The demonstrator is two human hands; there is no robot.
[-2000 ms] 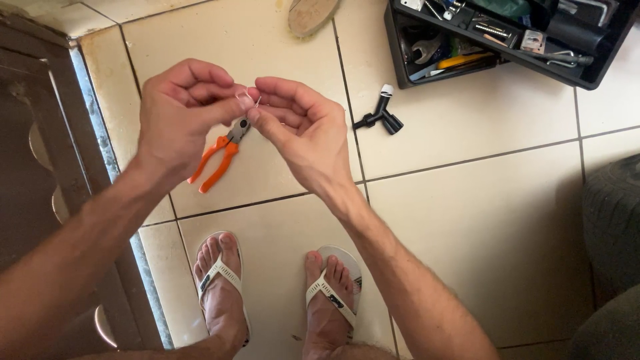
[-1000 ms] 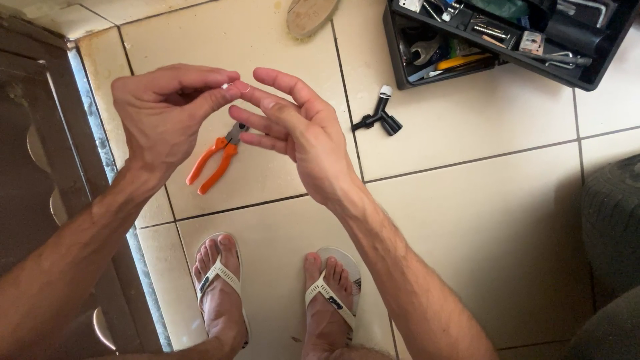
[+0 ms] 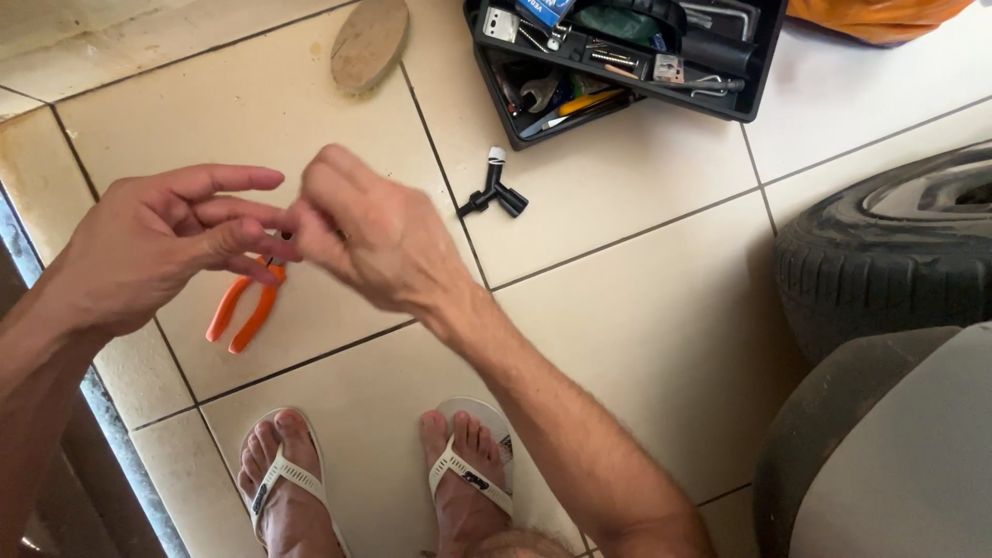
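Note:
My left hand [image 3: 186, 240] is held in the air with its fingers partly spread, their tips touching or very near my right hand [image 3: 372, 229]. The fingers of my right hand are curled and slightly blurred; whether a small thing is pinched in them cannot be seen. Below my left fingertips, pliers with orange handles [image 3: 249, 306] lie on the tiled floor, their jaws mostly hidden behind my fingers. Right of my hands, a black Y-shaped plastic fitting [image 3: 494, 186] with white tape around one end rests on the floor.
A black toolbox [image 3: 527, 139] with open trays holds a wrench [image 3: 540, 93], screws and a yellow-handled tool [image 3: 589, 102]. An oval brown object [image 3: 370, 45] lies at the top. A tire [image 3: 883, 271] stands at the right, near an orange item [image 3: 876, 17]. My feet in flip-flops are below.
Both hands were pinching a thin whitish strand or strip between them; it is not visible now. My right hand has turned and curled its fingers, while my left fingers have spread.

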